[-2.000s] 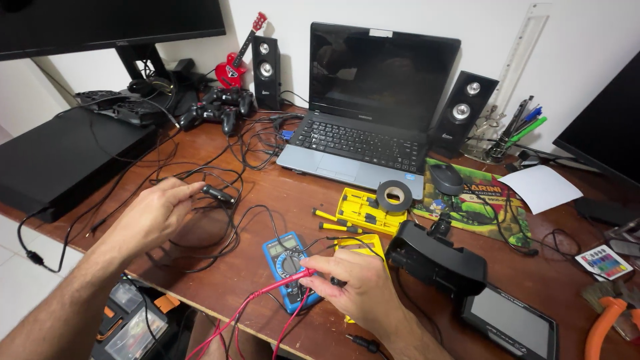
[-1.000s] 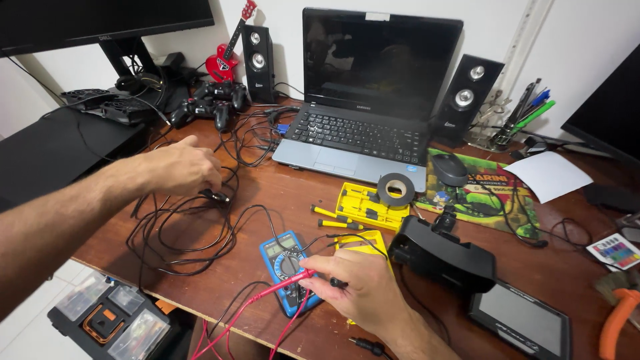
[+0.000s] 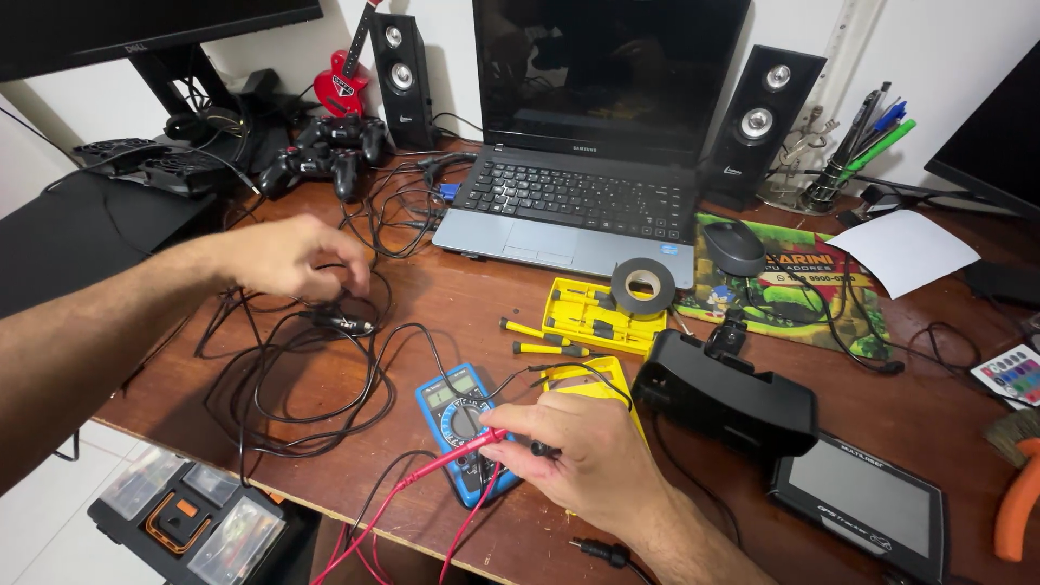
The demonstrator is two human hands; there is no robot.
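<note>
My right hand (image 3: 581, 455) grips the red test probe (image 3: 455, 455) between thumb and fingers, over the lower part of a blue digital multimeter (image 3: 459, 406). A black probe end (image 3: 543, 448) shows beside its fingers. My left hand (image 3: 313, 256) hangs with bent fingers just above a black car-lighter plug (image 3: 337, 322), which lies on a loosely coiled black cable (image 3: 268, 406); nothing shows in its grasp. A black barrel connector (image 3: 601, 552) lies near the front edge. Yellow-handled screwdrivers (image 3: 544, 349) lie beside the yellow case (image 3: 561, 305), and black tape (image 3: 642, 286) rests on that case.
A Samsung laptop (image 3: 569, 203) stands behind, between two speakers. To the right are a black holder (image 3: 723, 398), a GPS unit (image 3: 861, 496), a mouse (image 3: 734, 246) and orange-handled pliers (image 3: 1020, 508). Game controllers (image 3: 325, 154) sit at back left. An organizer box (image 3: 187, 520) is below the desk edge.
The left hand has come away from the plug that its fingers were on earlier. The cable has been gathered closer to the multimeter. The right hand still holds the red probe.
</note>
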